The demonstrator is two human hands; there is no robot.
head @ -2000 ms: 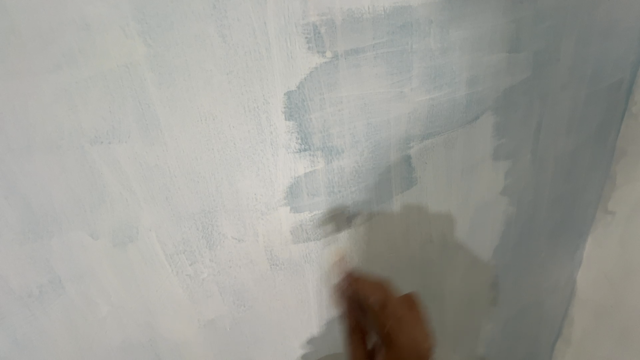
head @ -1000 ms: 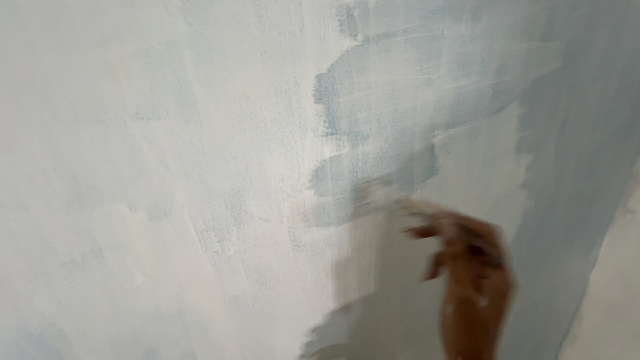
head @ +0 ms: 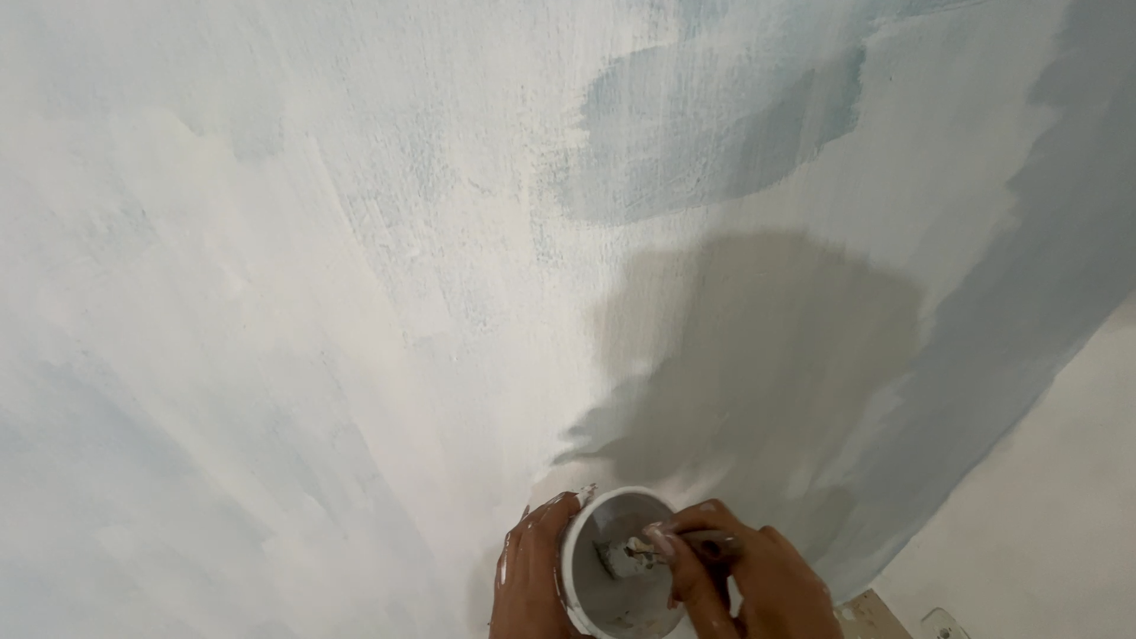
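Near the bottom of the head view, my left hand [head: 532,568] is wrapped around the left side of a round white paint container [head: 572,581]. Paint smears mark its fingers. My right hand [head: 741,577] grips the dark handle of a paintbrush [head: 710,543] at the container's right rim. The brush's paint-coated head points into the container, over or in the pale paint; how deep it sits I cannot tell. Behind both hands rises a wall [head: 426,355] brushed in white, pale blue and grey strokes.
A darker grey-blue painted band [head: 994,328] runs down the wall's right side, beside a cream surface [head: 1056,479]. At the bottom right are a beige edge piece [head: 870,617] and a small plate-like fitting [head: 943,624]. A shadow falls across the wall above the container.
My right hand and the brush have come down from the wall to the container. My left hand and the container now show at the bottom. The view has shifted.
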